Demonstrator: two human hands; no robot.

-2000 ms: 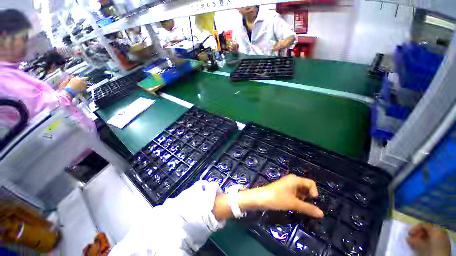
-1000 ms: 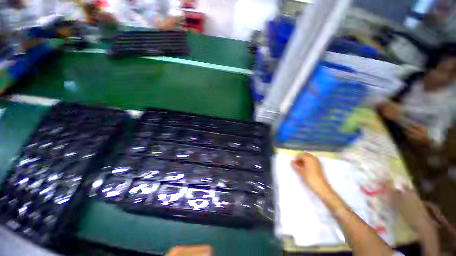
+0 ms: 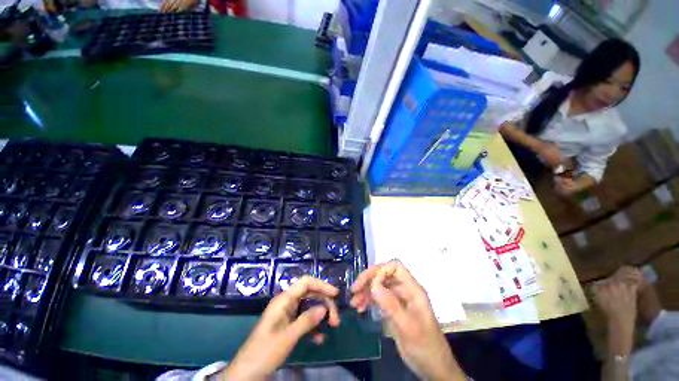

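My left hand is in front of the main black blister tray, its fingers curled around a small dark round part, partly hidden by them. My right hand is just to the right, thumb and finger close together near the left fingertips; whether it holds a tiny piece is too small to tell. The hands are apart. The tray's square pockets show shiny ring shapes. White sheets with faint marks lie right of the tray.
A second black tray is at far left, another across the green belt. A blue file basket and grey post stand behind the sheets. Red-white cards and two people are at right.
The view has swung right. My right hand has left the white sheets and come beside my left hand. My left hand, earlier over the tray, is now at its near edge.
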